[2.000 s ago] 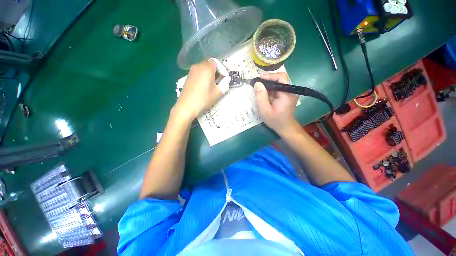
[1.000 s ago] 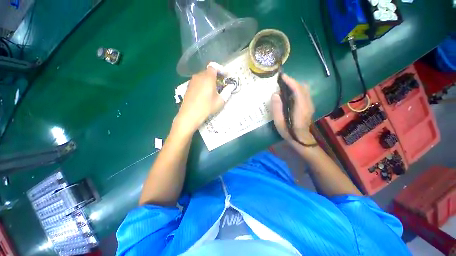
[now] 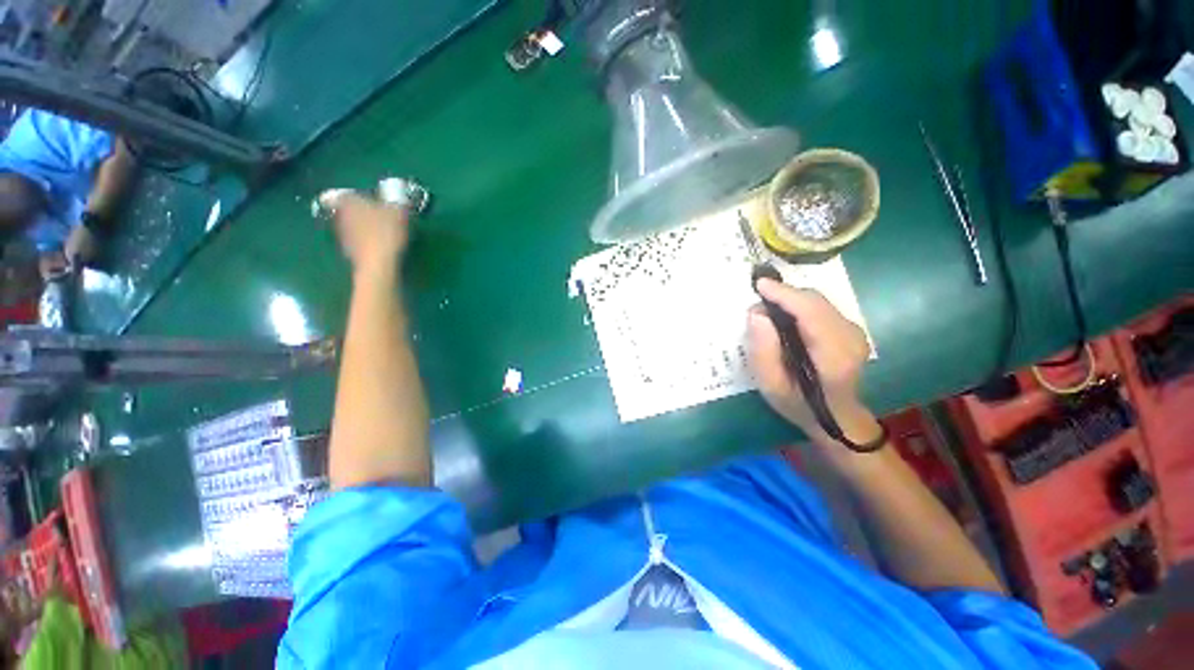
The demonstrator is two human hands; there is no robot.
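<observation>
My left hand (image 3: 373,225) is blurred, reaching over the far left bench, with white coverings at its fingertips. A small metallic assembly (image 3: 418,196) shows at its fingertips; whether it is gripped or I let go of another piece, I cannot tell. My right hand (image 3: 814,351) holds the black soldering iron (image 3: 790,343), its tip over the white printed paper sheet (image 3: 681,343) beside the round yellow tip cleaner pot (image 3: 822,206). No work piece shows at the iron's tip.
A clear fume hood (image 3: 687,151) stands behind the paper. Tweezers (image 3: 956,203) lie right of the pot. A small assembly (image 3: 526,50) lies at the far bench, a white square (image 3: 512,381) left of the paper. Gridded clear trays (image 3: 242,497) lie left. Another person's arm (image 3: 108,196) shows far left.
My left hand has moved from the paper to the far left bench. My right hand has drawn the iron back from the pot's rim. The view has shifted left and farther up the bench.
</observation>
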